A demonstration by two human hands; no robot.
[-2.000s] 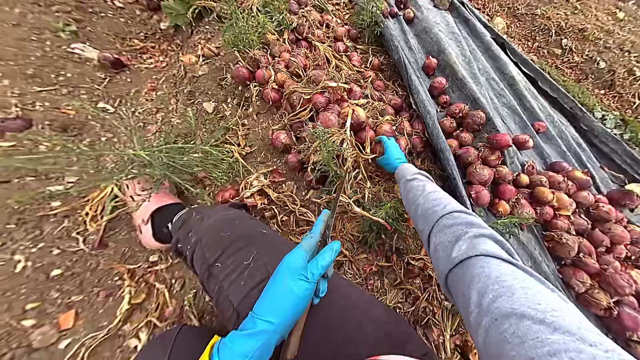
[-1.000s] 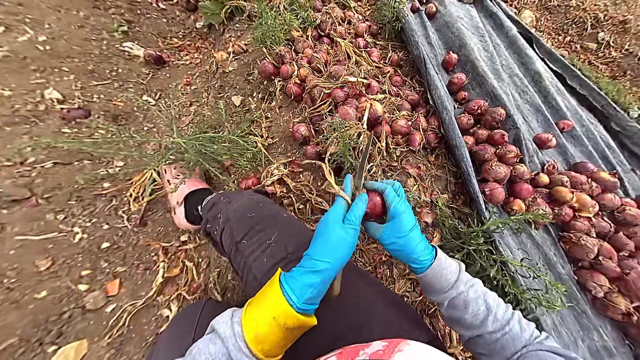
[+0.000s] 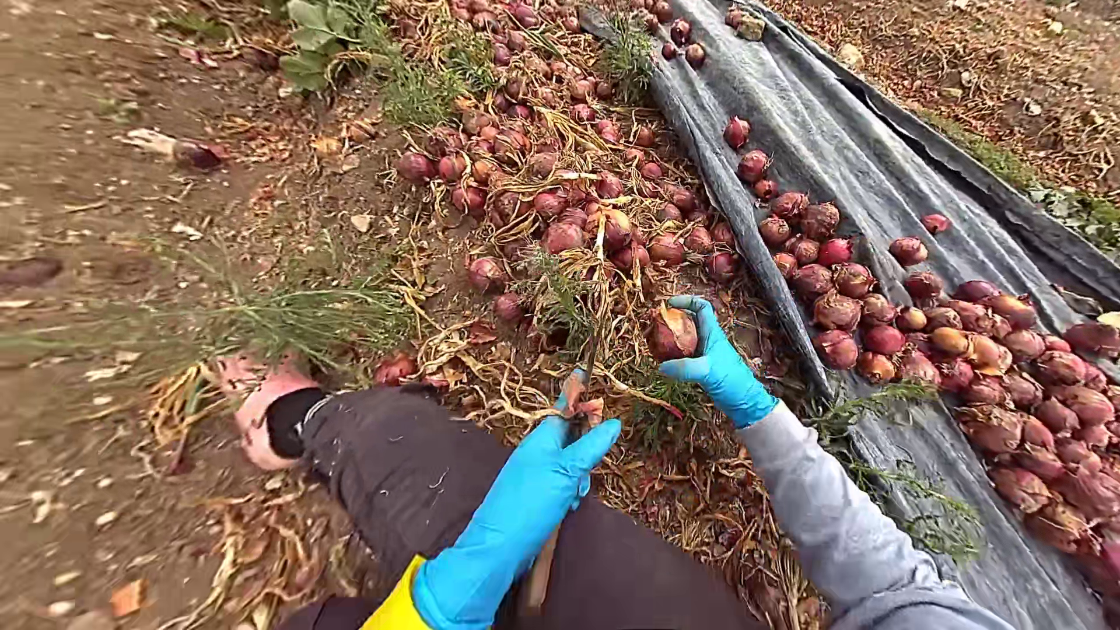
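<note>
My right hand, in a blue glove, holds a red onion with peeling skin between thumb and fingers, over the dry leaves near the sheet's edge. My left hand, also blue-gloved with a yellow cuff, is closed around a long, narrow tool that looks like a knife. Its dark blade points up the row, and a pale handle shows below the hand. Bits of dry onion skin are at the left thumb and fingertips. The two hands are apart.
Many red onions with dry tops lie on the soil ahead. More onions are heaped on a grey fabric sheet at the right. My outstretched leg and pink shoe are at the left, beside green weeds.
My right hand reached among the onions, then held one against the left hand's side. Now it has moved right, away from the left hand, with an onion in it. The left hand still holds the tool.
</note>
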